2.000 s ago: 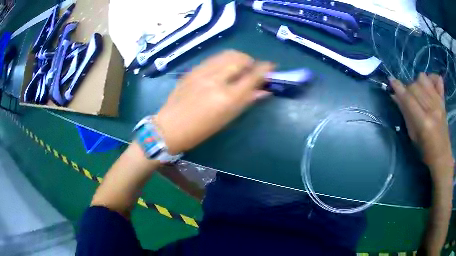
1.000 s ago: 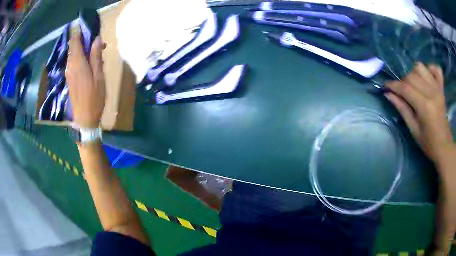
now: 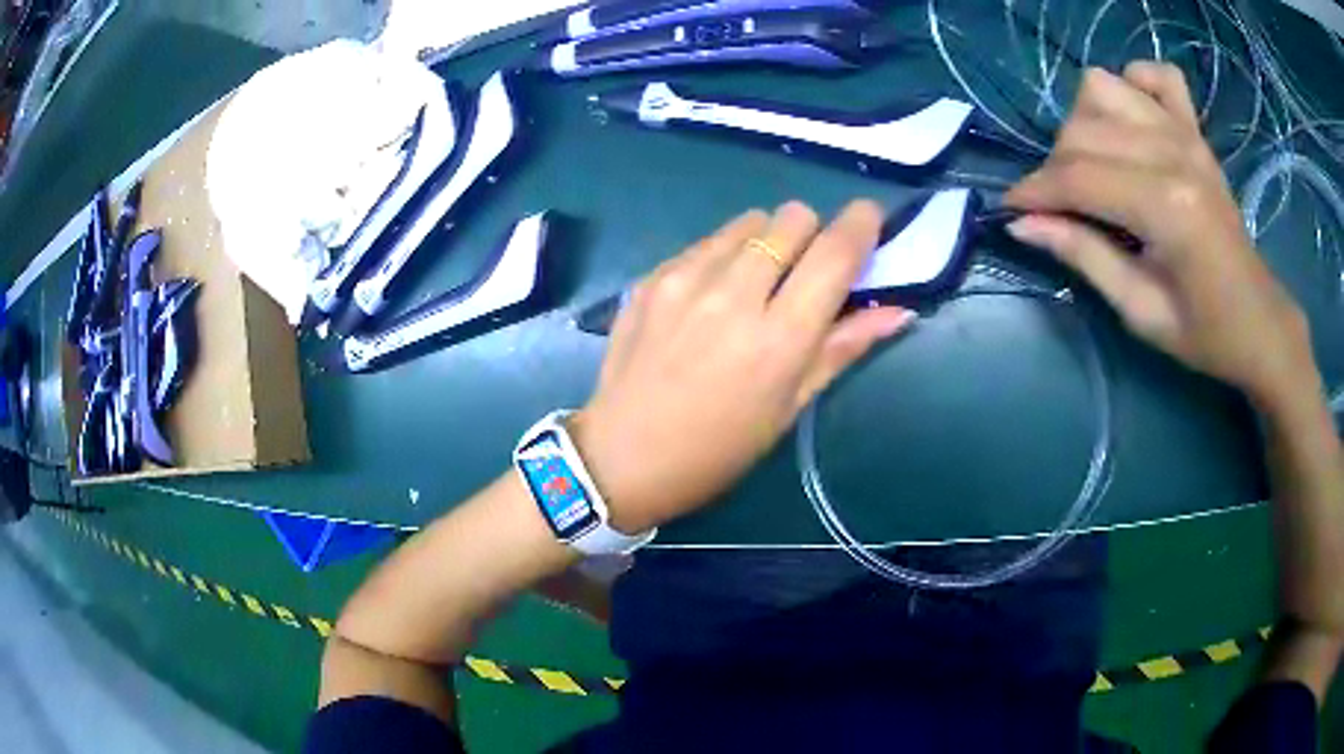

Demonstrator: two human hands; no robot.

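Note:
My left hand [image 3: 722, 346], with a white-strapped smartwatch, grips a dark and white 3D pen [image 3: 921, 251] on or just above the bench. The pen's wide rear points right and its dark tip shows left of my hand. My right hand [image 3: 1142, 206] pinches the dark power cable [image 3: 1005, 217] at the pen's rear. Whether the plug is fully seated cannot be told. A clear filament coil [image 3: 1098, 471] lies below the pen at the bench's front edge.
Several pens lie on the green bench, one [image 3: 811, 128] behind my hands and one [image 3: 464, 302] at left. A brown box [image 3: 273, 376] holds several pens. A crumpled white cloth [image 3: 295, 162] lies beside it. More clear filament loops [image 3: 1282, 184] lie at right.
My left hand has moved from the box at left to the middle with a pen in it. My right hand has brought the cable to the pen's rear. The view has shifted.

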